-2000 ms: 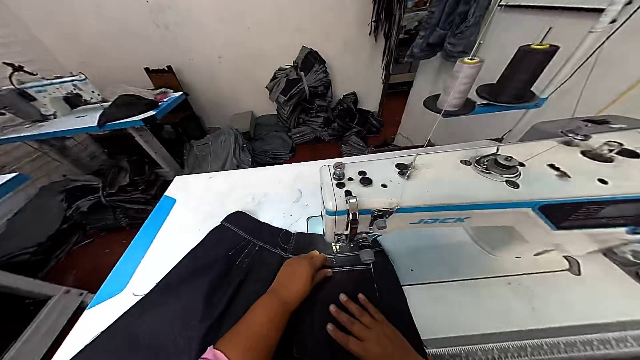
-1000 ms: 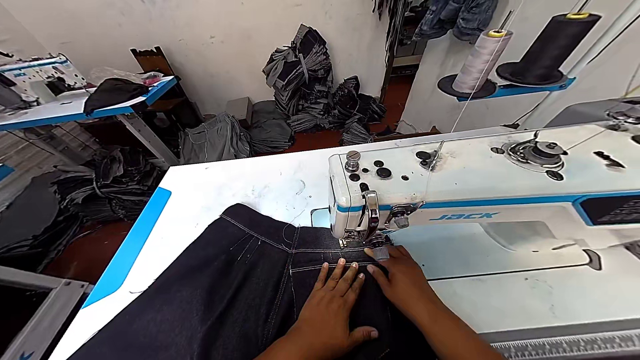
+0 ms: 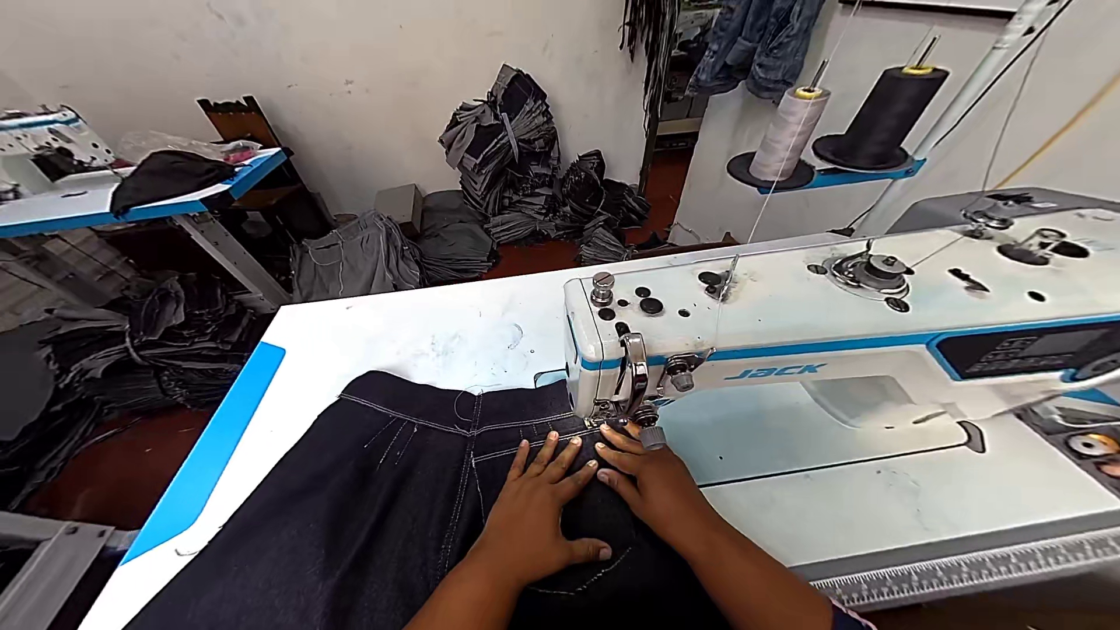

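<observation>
A dark denim garment [image 3: 350,507] with pale stitching lies over the white sewing table, its upper seam under the needle area of a white Jack sewing machine [image 3: 840,350]. My left hand [image 3: 542,507] rests flat on the denim, fingers spread and pointing at the presser foot [image 3: 599,420], which is partly hidden. Just right of it, my right hand [image 3: 652,481] presses on the cloth beside the needle area, its fingertips close to the foot. Neither hand is closed around anything.
A pale thread cone [image 3: 790,136] and a black thread cone [image 3: 892,114] stand behind the machine. Bundles of dark cloth [image 3: 507,157] are heaped by the wall. Another table [image 3: 254,171] with a machine is at the left. A ruler strip [image 3: 971,569] runs along the front edge.
Two seconds ago my left hand was bunched near the presser foot; it now lies flat with fingers spread. My right hand has moved up from lower on the denim to beside the foot.
</observation>
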